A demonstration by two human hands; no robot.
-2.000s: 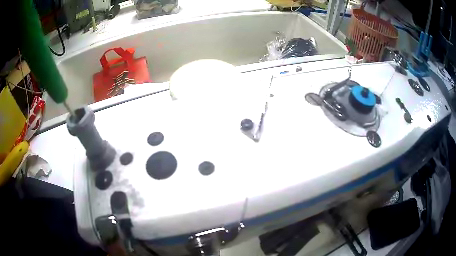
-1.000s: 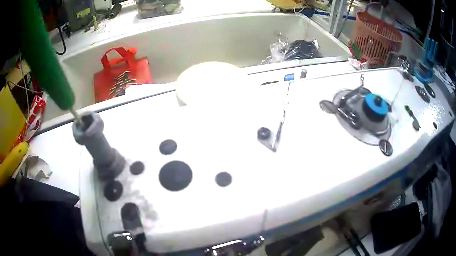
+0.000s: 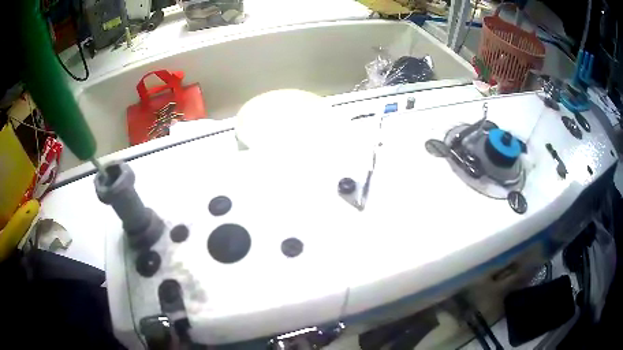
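Observation:
The white sewing machine head fills the middle of the view, with a blue stripe on its near side. A green-handled tool stands in the grey post at its left end. The blue-topped bobbin winder sits on its top right. Dark garment cloth lies at the lower left, beside the machine's left end. The needle area is hidden below the picture's bottom edge. Neither of my hands is in view.
A deep white trough behind the head holds a red bag and a plastic-wrapped dark bundle. A pink basket stands at the back right. A black flat rectangle and dark strips are at the lower right.
The view has shifted slightly, first down and right, then partly back. The objects on and around the machine show no movement of their own.

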